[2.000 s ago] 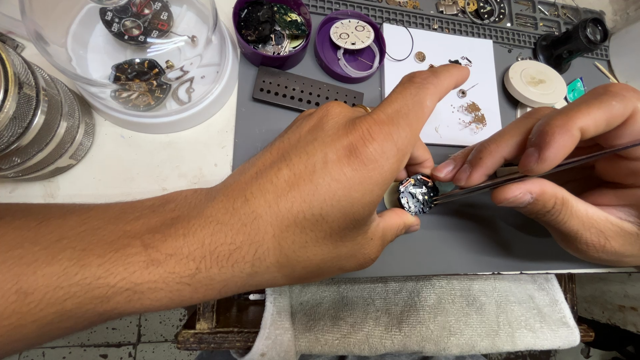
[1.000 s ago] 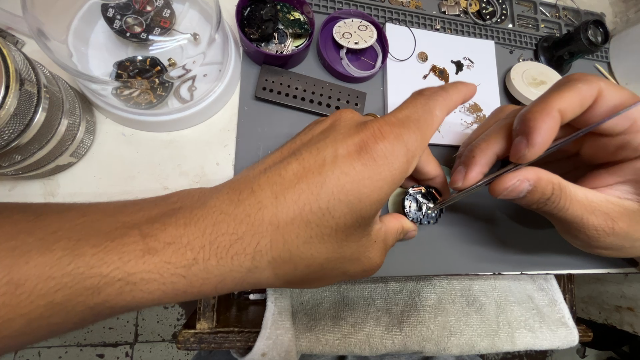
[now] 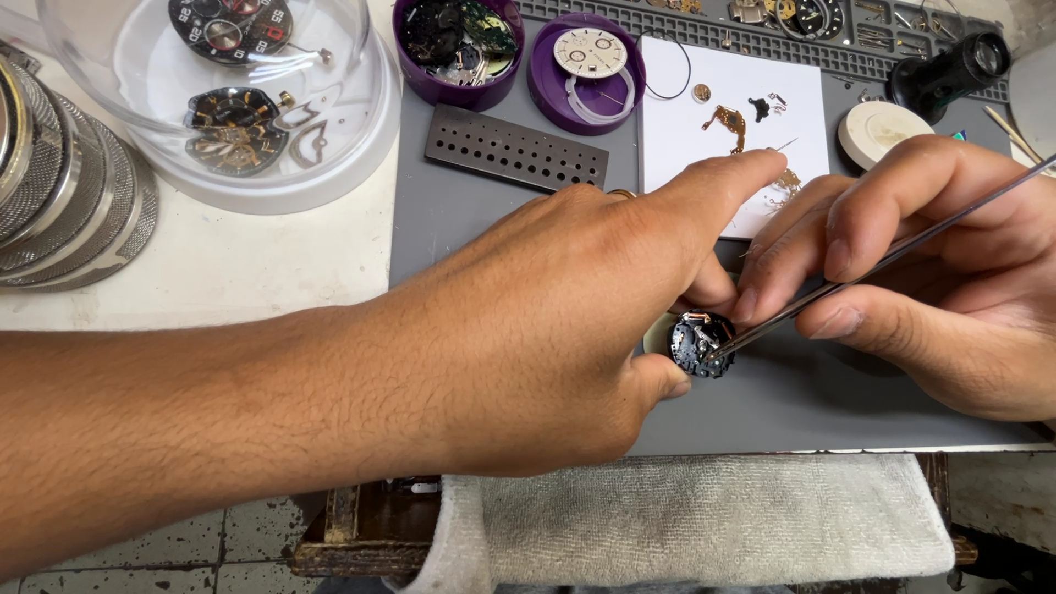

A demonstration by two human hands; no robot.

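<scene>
My left hand (image 3: 577, 313) steadies a round watch movement (image 3: 701, 345) between its thumb and a finger, low on the grey work mat, while its index finger stretches out over the white paper. My right hand (image 3: 932, 272) holds metal tweezers (image 3: 813, 299), whose tips touch the movement's face. Part of a pale round holder (image 3: 657, 337) shows beside the movement; the rest is hidden by my left hand. On the white paper (image 3: 676, 124) lie a copper-coloured circuit piece (image 3: 728, 124), a black part (image 3: 759, 108) and several tiny gold parts (image 3: 788, 181).
Behind my left hand are a perforated steel block (image 3: 516, 148) and two purple cups, one with movement parts (image 3: 459, 91), one with a watch dial (image 3: 589, 53). A clear dome (image 3: 214, 49) covers dials at left. A black loupe (image 3: 949, 78) and white round lid (image 3: 884, 134) stand right.
The tweezers in my right hand have shifted to a steeper slant, and their tips have moved further over the movement. My left hand keeps its hold on it.
</scene>
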